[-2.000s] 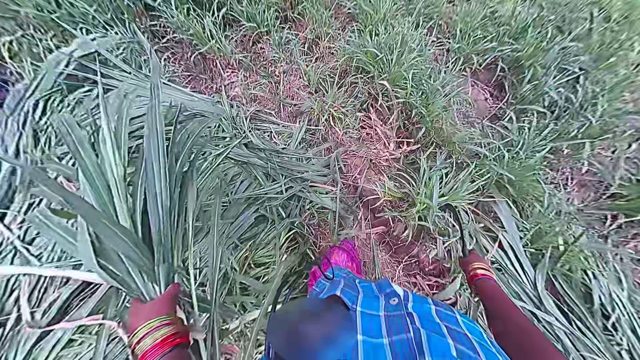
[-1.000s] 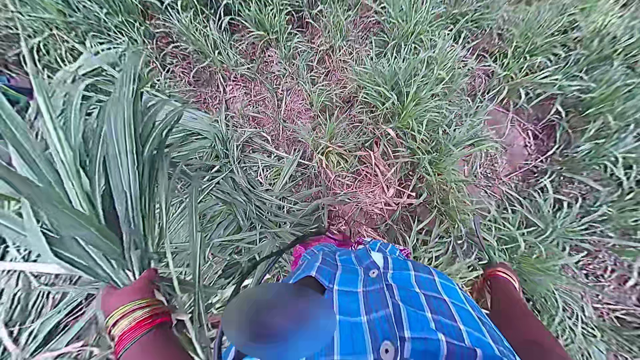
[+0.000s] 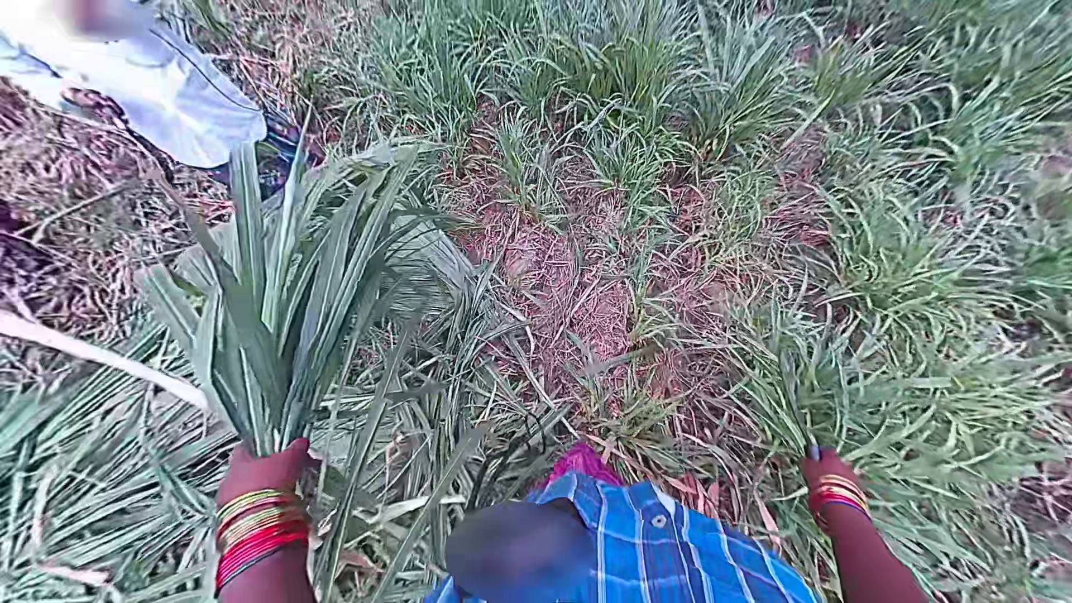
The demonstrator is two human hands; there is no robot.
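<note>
My left hand [image 3: 266, 469], with red and yellow bangles at the wrist, grips a bundle of long green grass blades [image 3: 268, 335] by its lower end; the blades fan upward. Low on the right, my right hand [image 3: 829, 473] is closed around something thin and dark that reaches up into the standing grass [image 3: 913, 402]. It may be a tool, but its shape is mostly hidden among the blades. Cut grass [image 3: 100, 452] lies in layers under and beside my left hand.
A person in pale clothing [image 3: 180, 92] is at the upper left. A pale stick [image 3: 100, 356] lies at the left. Dry stubble and bare soil [image 3: 578, 293] stretch ahead between grass tufts [image 3: 636, 67]. Blue checked cloth of my shirt [image 3: 670, 544] shows at the bottom.
The view has shifted, and the person in pale clothing now shows at the upper left. My left hand still holds the grass bundle, now more upright.
</note>
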